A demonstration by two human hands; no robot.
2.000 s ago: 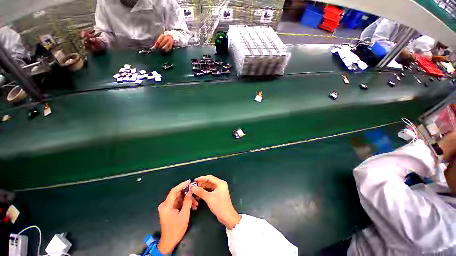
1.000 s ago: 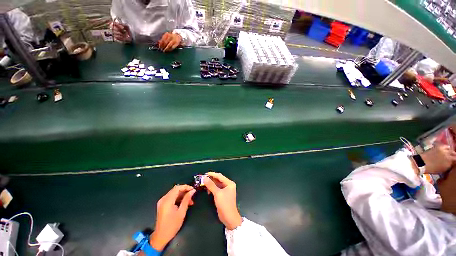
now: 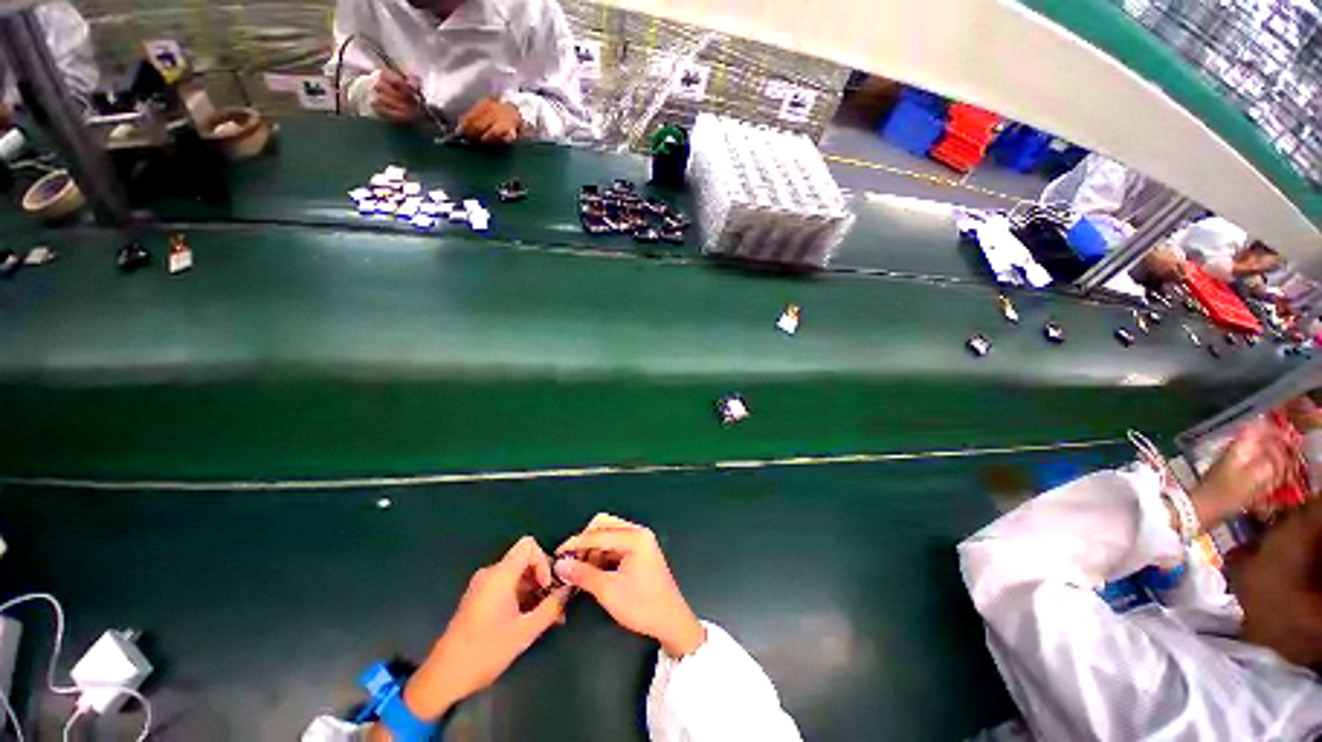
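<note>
My left hand [image 3: 500, 616] and my right hand [image 3: 624, 576] meet low in the centre of the view, above the dark green work surface [image 3: 841, 580]. Their fingertips pinch a small black housing [image 3: 553, 574] between them. The fingers hide most of it. A blue wrist strap [image 3: 395, 702] is around my left wrist. Another housing with a white face [image 3: 732, 410] lies on the green belt [image 3: 508, 413] ahead of my hands.
White pieces [image 3: 418, 200], a housing pile [image 3: 632, 213] and a white tray stack [image 3: 768, 192] lie on the far side. A white charger [image 3: 110, 670] with a cable is at lower left. A neighbour's white sleeve [image 3: 1073, 573] is at right. Another person sits opposite.
The housing was tilted with its pale face showing between the fingertips; now the fingers close over it. The view has shifted slightly. The neighbour's hand at right has moved.
</note>
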